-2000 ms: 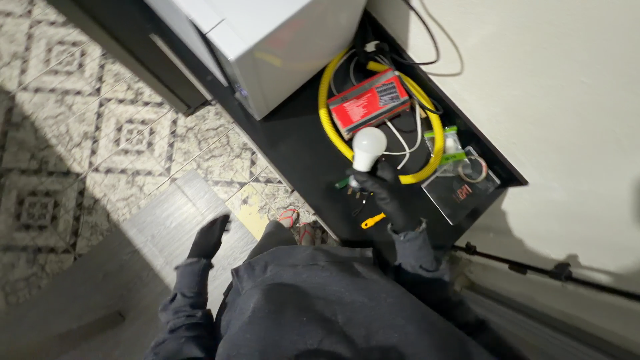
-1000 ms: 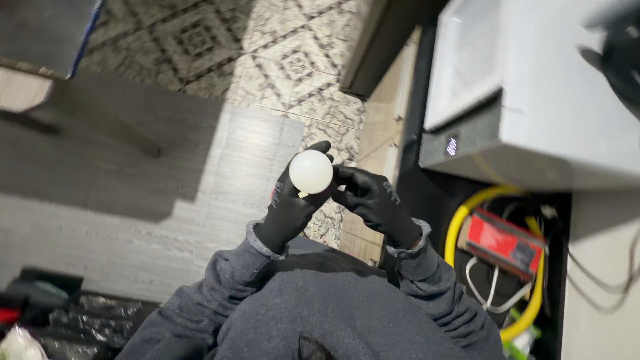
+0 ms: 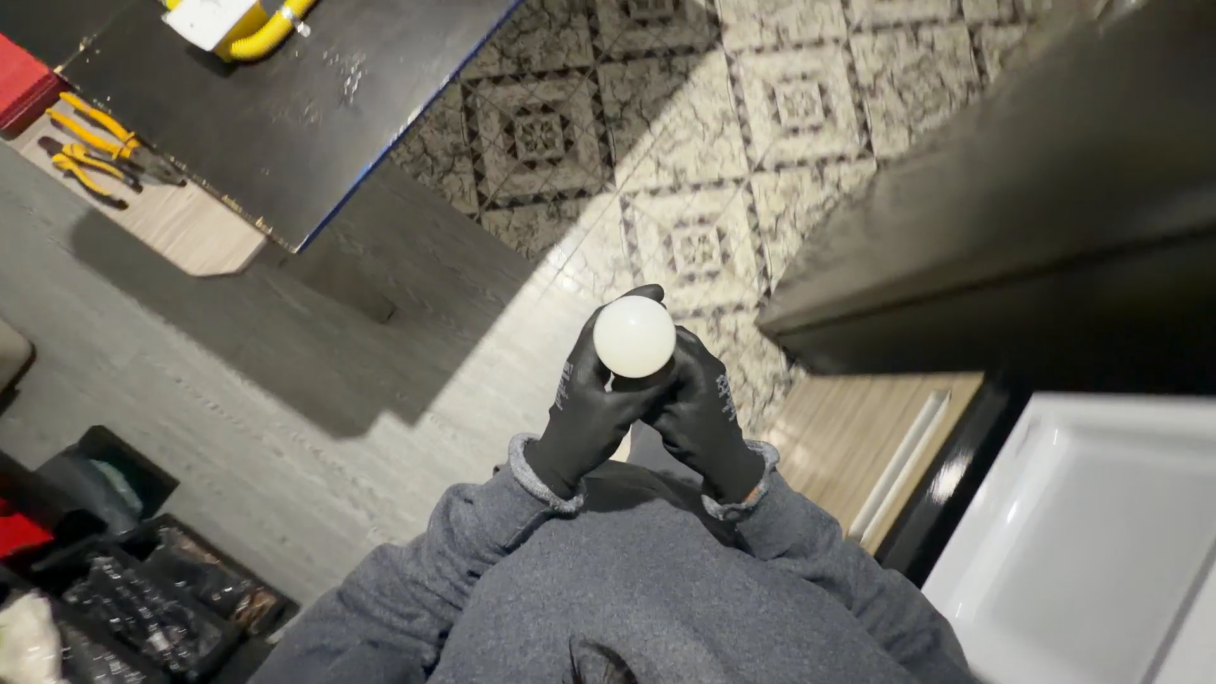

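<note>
A white light bulb point(image 3: 634, 335) is held upright in front of my body, its round globe facing the camera. My left hand point(image 3: 594, 404), in a black glove, wraps around the bulb from the left, with fingers behind the globe. My right hand point(image 3: 698, 408), gloved the same way, touches my left hand at the right, its fingertips just below the globe. The globe and the fingers hide the bulb's base, so what the right fingers grip there cannot be made out.
At upper left, a black tabletop point(image 3: 313, 104) carries a yellow corrugated tube point(image 3: 271, 33); yellow-handled pliers point(image 3: 90, 171) lie on a wooden ledge point(image 3: 195, 233). Black bins point(image 3: 204, 617) stand at lower left. A wooden cabinet point(image 3: 855, 418) and a white appliance point(image 3: 1073, 541) are at right.
Two seconds ago my right hand held the bulb over the black surface, apart from my left hand. Now both hands are together around it. The view has swung to the left.
</note>
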